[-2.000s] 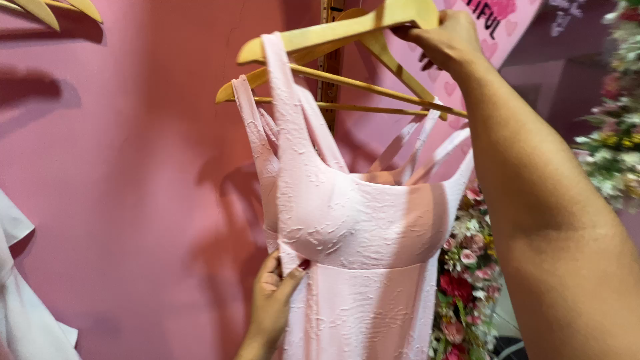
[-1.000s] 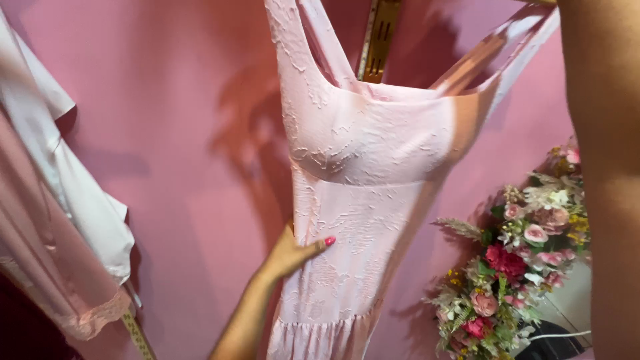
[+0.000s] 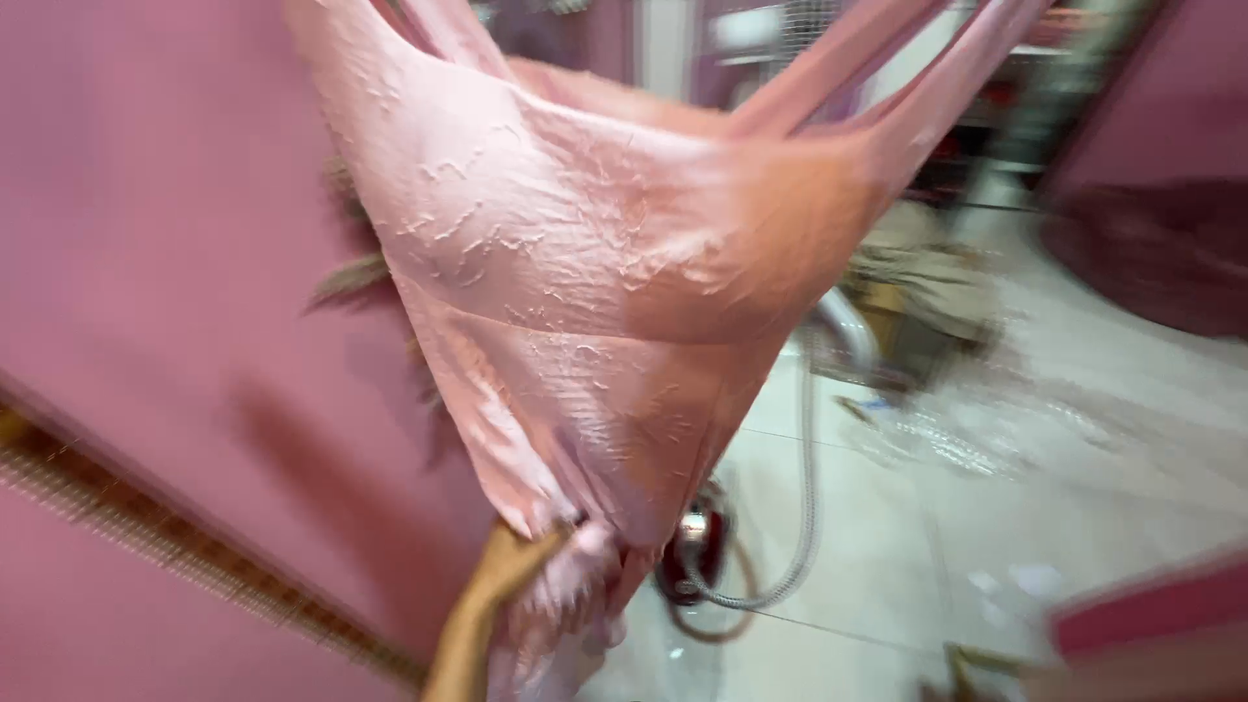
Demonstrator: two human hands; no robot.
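A pink textured dress (image 3: 604, 234) with shoulder straps fills the middle of the head view, hanging at a slant. Low on it, my left hand (image 3: 531, 551) grips the bunched fabric below the bodice seam, so the cloth narrows toward my fingers. The fingers are partly hidden by folds and blurred. My right hand is outside the frame, and so is whatever holds the straps at the top.
A pink wall (image 3: 175, 195) stands on the left, with a gold-coloured strip (image 3: 214, 546) across it. On the pale tiled floor (image 3: 877, 565) are a dark red device (image 3: 694, 546) with a grey hose (image 3: 807, 487), clear plastic (image 3: 955, 439) and a blurred box (image 3: 887, 312).
My left hand, earlier flat against the dress's side, now bunches its fabric. My right hand and the wooden hangers, visible two seconds ago, are out of frame. The view has swung toward the floor.
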